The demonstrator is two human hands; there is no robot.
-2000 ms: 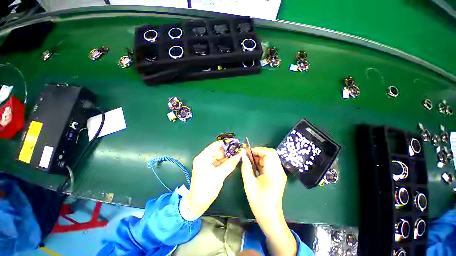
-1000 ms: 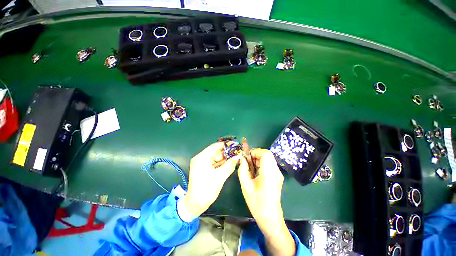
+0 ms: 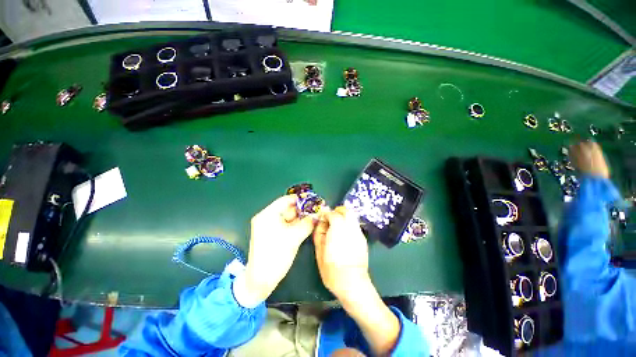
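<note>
My left hand [image 3: 275, 240] holds an opened round smartwatch half-assembly [image 3: 307, 202] between thumb and fingers, its second half hinged out at the upper left. My right hand [image 3: 340, 244] touches its right edge, fingertips pinched together. The tweezers cannot be made out in the right hand now, and what the fingertips pinch is too small to tell. A square black parts box [image 3: 406, 197] full of small white pieces [image 3: 375, 201] stands just right of my right hand, tilted to the view.
A black foam tray [image 3: 481, 244] with watch cases stands at right, another [image 3: 202, 70] at the far left. Another person's hand [image 3: 589, 157] reaches in at far right. One watch unit [image 3: 209, 165] lies left, another [image 3: 417, 229] beside the box. A black unit [image 3: 35, 202] stands at left.
The view has turned right, so things on the belt sit further left. The other person's arm has come in at far right. The tweezers seen earlier in my right hand no longer show.
</note>
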